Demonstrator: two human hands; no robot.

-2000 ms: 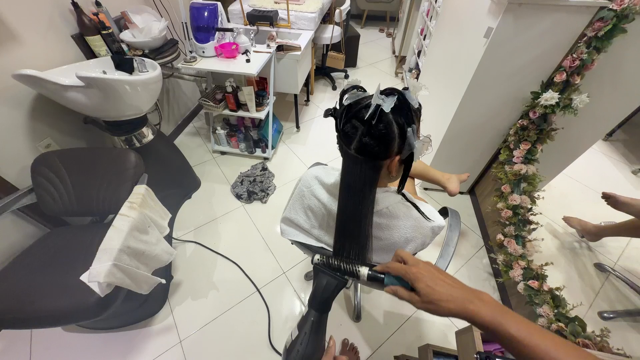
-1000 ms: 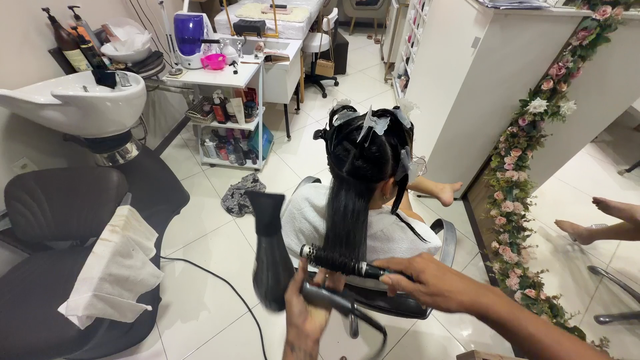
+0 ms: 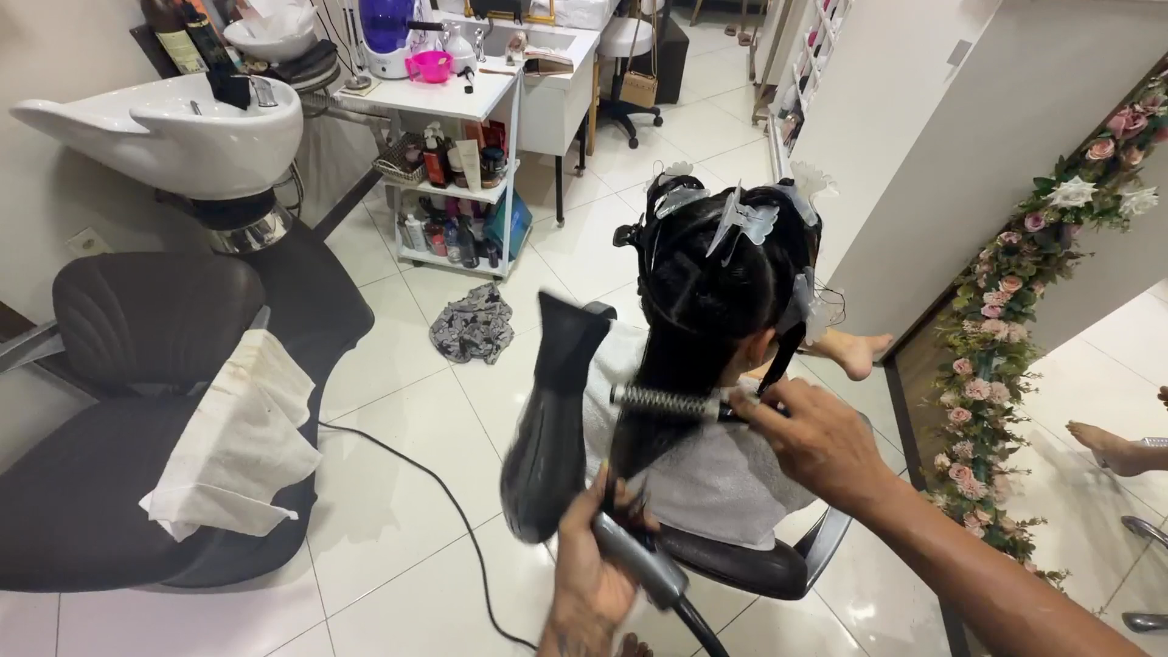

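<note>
A seated person's dark hair (image 3: 703,274) is sectioned with pale claw clips (image 3: 744,224); a straight length hangs down the back over a grey towel (image 3: 730,484). My right hand (image 3: 812,438) grips the handle of a round metal-barrelled hairbrush (image 3: 666,401), which lies across the hanging hair near the neck. Lower down, my left hand (image 3: 593,566) holds a black hair dryer (image 3: 547,429) by its grey handle, its nozzle pointing up, left of the hair. The hair ends reach my left fingers; whether they are pinched there I cannot tell.
A dark salon chair with a white towel (image 3: 242,438) stands left, below a white wash basin (image 3: 182,128). A power cord (image 3: 456,502) and a patterned cloth (image 3: 473,324) lie on the floor. A product trolley (image 3: 456,187) stands behind. A flower garland (image 3: 995,347) borders the mirror at right.
The dryer has turned from below the brush to nozzle-up at the left. The brush has moved up the hair toward the neck since one second ago, with my right hand on it.
</note>
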